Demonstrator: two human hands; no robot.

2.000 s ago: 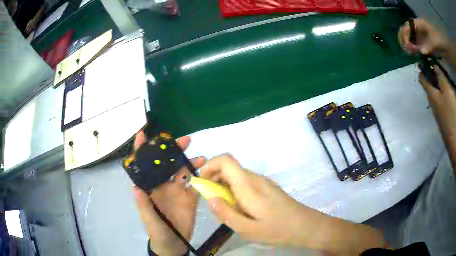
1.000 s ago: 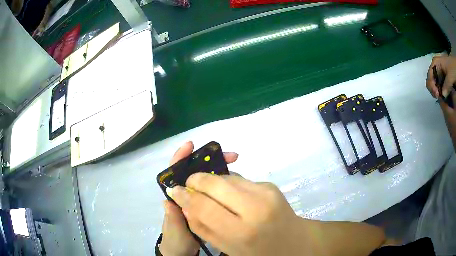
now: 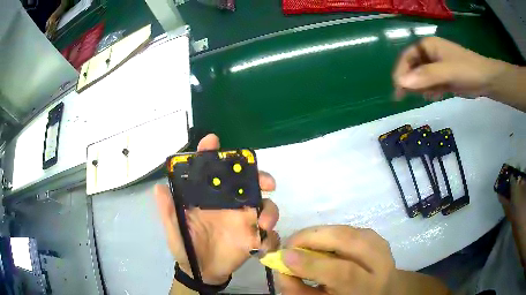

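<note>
A black phone middle frame lies in my left hand, nearly upright, with orange-gold patches on its top edge and yellow dots on its solid panel. My left palm shows through its open window, and my fingers grip its right side. My right hand is shut on a short yellow-handled knife. Its small dark tip is at the right rail of the frame; whether it touches is unclear. Several overlapping black frames lie on the white sheet to the right.
Another worker's hand reaches over the green belt; their other hand holds a black frame at the right edge. A frame lies on the white surface at left, beside cream guide plates. A red mat lies beyond the belt.
My left hand has turned the held frame more upright. My right hand and knife moved down its right side. The worker's hand has come over the belt. The left frame has shifted further left.
</note>
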